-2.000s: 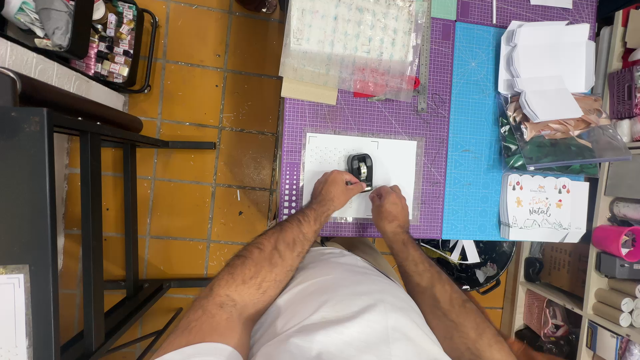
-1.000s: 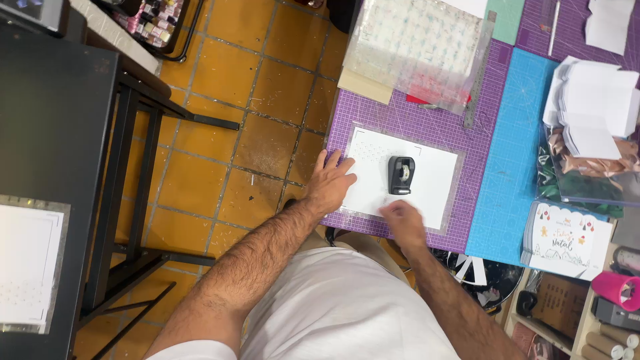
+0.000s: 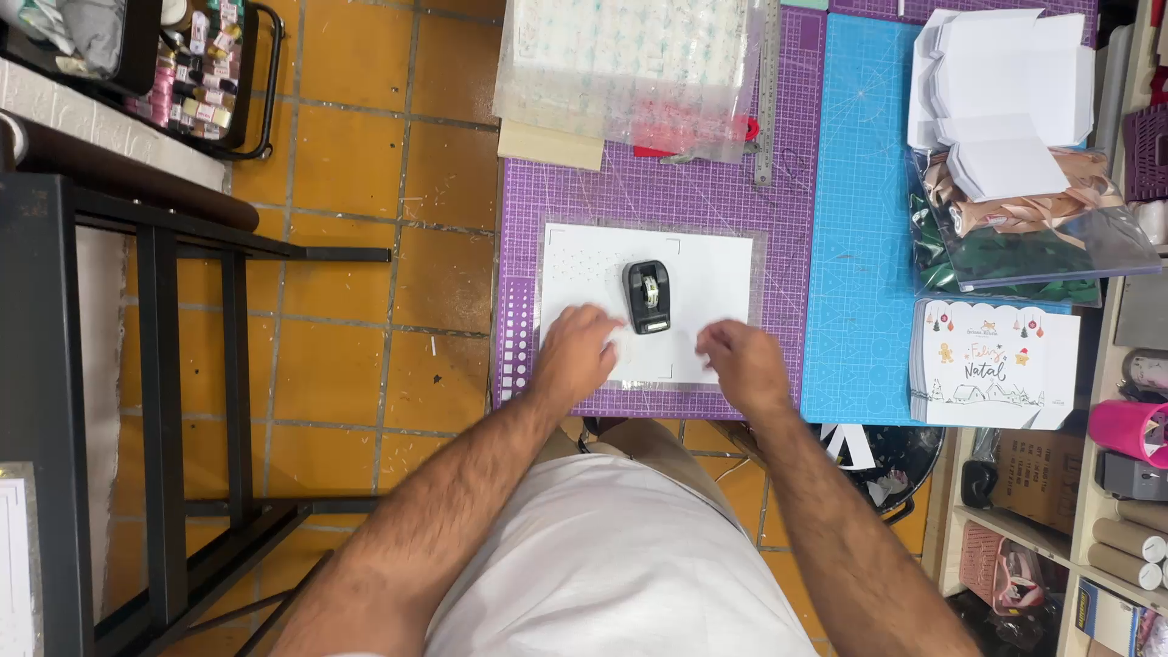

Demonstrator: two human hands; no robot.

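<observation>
A black tape dispenser (image 3: 647, 297) with a roll of tape sits on a white sheet (image 3: 707, 274) with corner marks and small printed dots. Under the sheet, a clear-edged mat (image 3: 759, 315) lies on the purple cutting mat (image 3: 639, 196). My left hand (image 3: 577, 354) is over the sheet's lower left part, left of the dispenser, its fingers bent and blurred. My right hand (image 3: 744, 360) is at the sheet's lower right edge, fingers curled together; whether a small piece of tape is between them cannot be told.
Plastic sleeves (image 3: 630, 64), a metal ruler (image 3: 766, 109) and red-handled scissors (image 3: 751, 130) lie at the back. On the blue cutting mat (image 3: 858, 228) are white paper cutouts (image 3: 1004, 82), a bag of ribbons (image 3: 1013, 246) and printed cards (image 3: 995, 365). A black metal frame (image 3: 160, 365) stands left.
One second ago my left hand lay at the sheet's left edge; now it is nearer the dispenser. My right hand has moved to the right, away from below the dispenser. The view has shifted.
</observation>
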